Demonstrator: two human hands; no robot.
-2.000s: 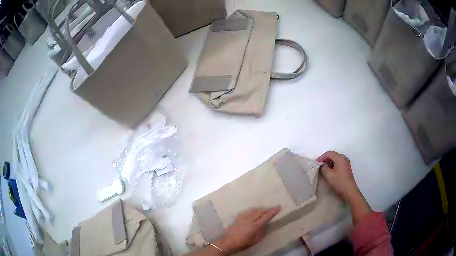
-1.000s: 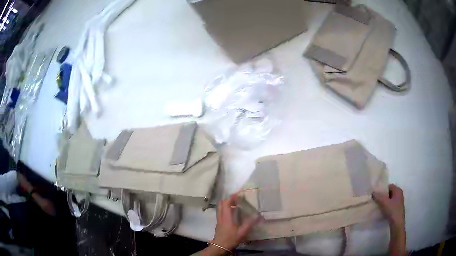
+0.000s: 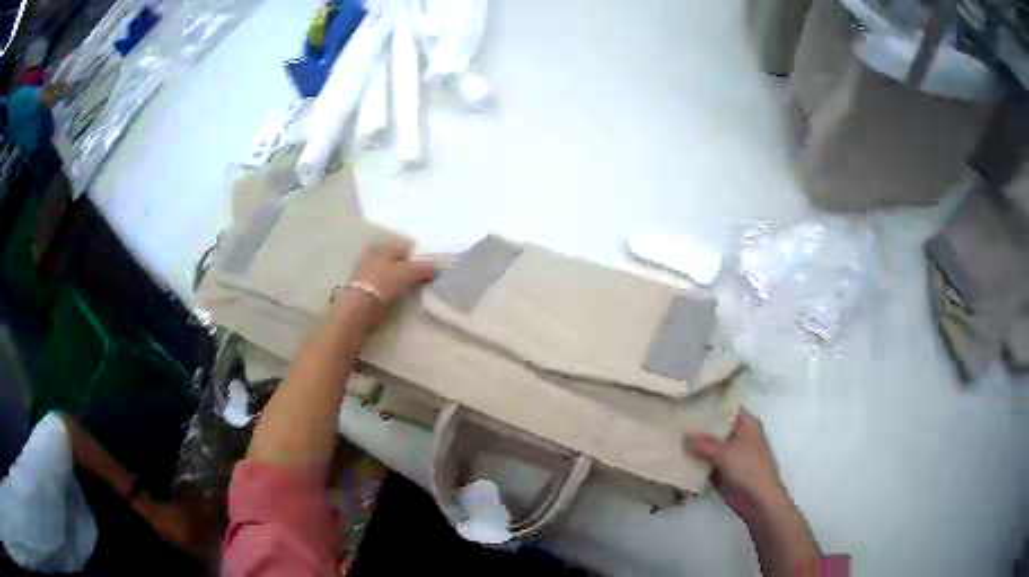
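A flat, folded beige fabric bag (image 3: 587, 304) with two grey-taupe strips lies at the table's near edge. Its taupe handle (image 3: 564, 485) hangs over the edge, with a white piece (image 3: 483, 513) on it. My left hand (image 3: 389, 276) grips the bag's upper left end. My right hand (image 3: 739, 456) pinches its lower right corner. Some fingertips are hidden. Another folded bag (image 3: 282, 242) lies partly under my left forearm, and a white piece (image 3: 235, 402) hangs below it. A toothed white foam protector (image 3: 675, 257) lies just above the held bag.
A crinkled clear polybag (image 3: 807, 282) lies right of the protector. Totes (image 3: 869, 130) stand at upper right. White rolls (image 3: 406, 90) and a blue tape dispenser (image 3: 327, 45) lie at upper left, with plastic sleeves (image 3: 135, 85) farther left. Another person's arm (image 3: 124, 485) shows at lower left.
The view has swung left. My hands have moved left, from a folded bag below the polybag to one below the foam protector. The bag formerly below the polybag no longer shows there.
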